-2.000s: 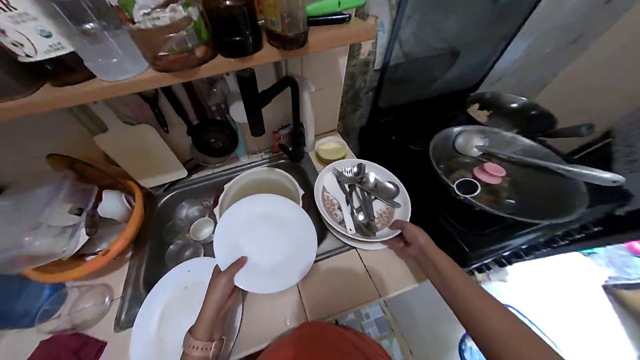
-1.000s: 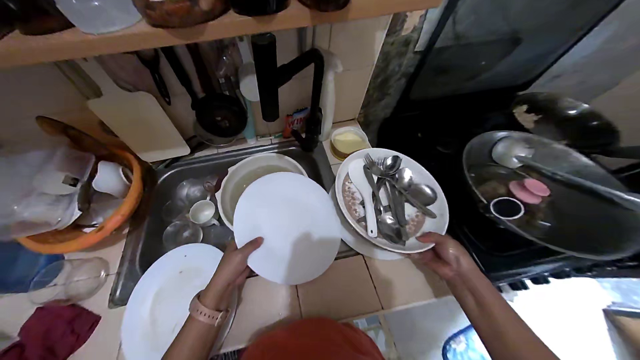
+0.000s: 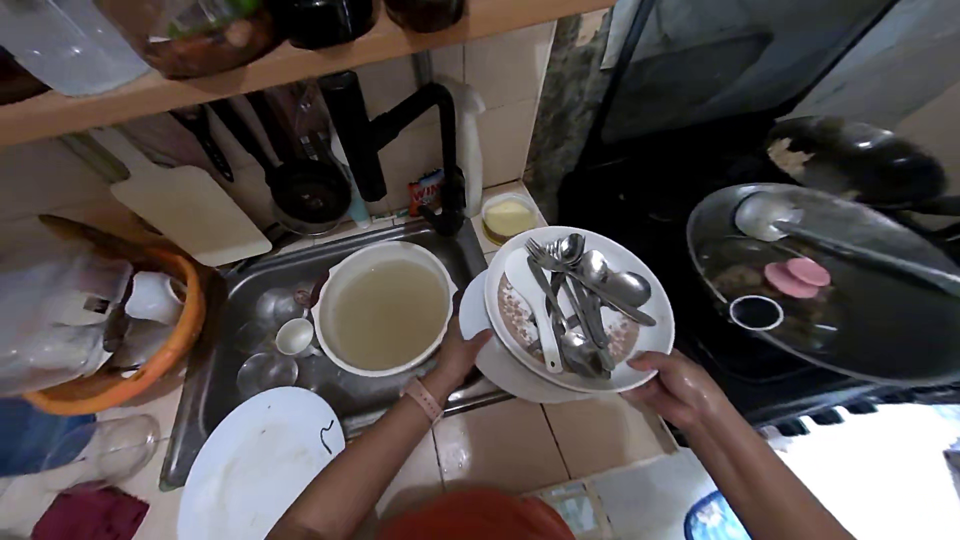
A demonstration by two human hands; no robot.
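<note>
My right hand point(image 3: 671, 386) grips the right rim of a stack of white plates point(image 3: 660, 315), the top one patterned. Metal spoons and forks point(image 3: 592, 292) and a white soup spoon point(image 3: 538, 307) lie on it. At the stack's left, my left hand point(image 3: 459, 352) holds a plain white plate point(image 3: 517, 375), partly under the stack; its fingers are mostly hidden. Left of that hand, a white pot of cloudy water point(image 3: 390, 307) stands in the steel sink. A small white cup point(image 3: 295, 337) and clear glass bowls point(image 3: 268, 373) are beside it. A large white plate point(image 3: 255, 465) lies at the sink's front edge.
A black faucet point(image 3: 442, 150) rises behind the sink, under a wooden shelf point(image 3: 300, 64). An orange basket point(image 3: 176, 337) of dishes stands left. On the right, a large wok point(image 3: 847, 300) with a ladle and a smaller pan point(image 3: 855, 157) sit on the black stove.
My left hand has moved right with the plain white plate, from in front of the pot to the stack's underside. The pot's water is now uncovered. My right hand stays on the stack's rim.
</note>
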